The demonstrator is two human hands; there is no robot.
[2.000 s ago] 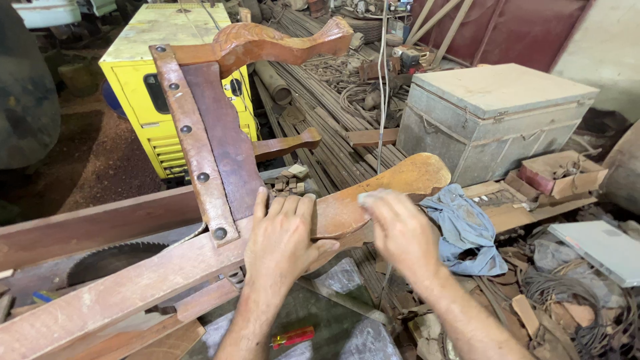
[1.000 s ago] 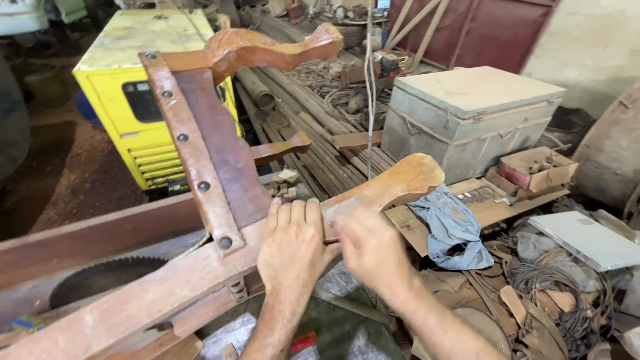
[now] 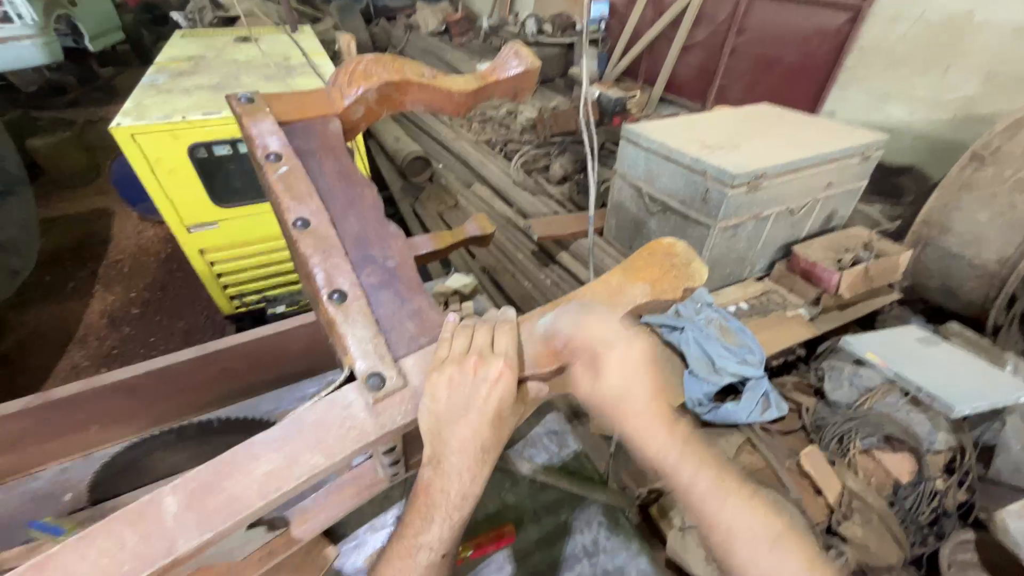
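Note:
A wooden furniture frame (image 3: 296, 436) lies across the view, with a carved, varnished leg (image 3: 656, 276) at its right end. My left hand (image 3: 472, 384) grips the frame where the leg begins, its fingers laid over the top edge. Against the side of that leg is my right hand (image 3: 608, 360), blurred; whether it holds anything cannot be told. A leather strip with dark round studs (image 3: 300, 224) runs up from the frame beside a dark brown panel (image 3: 360, 240). Another carved leg (image 3: 432, 84) sticks out at the top.
A toothed circular saw blade (image 3: 176, 456) stands below the frame at left. Behind are a yellow machine housing (image 3: 176, 152) and long metal pipes (image 3: 480, 192). At right are a grey chest (image 3: 680, 184), a blue cloth (image 3: 720, 360), a cardboard box (image 3: 868, 256) and coiled wire (image 3: 872, 432).
My right hand has moved along the leg toward my left hand and back outward. My left hand has stayed on the frame.

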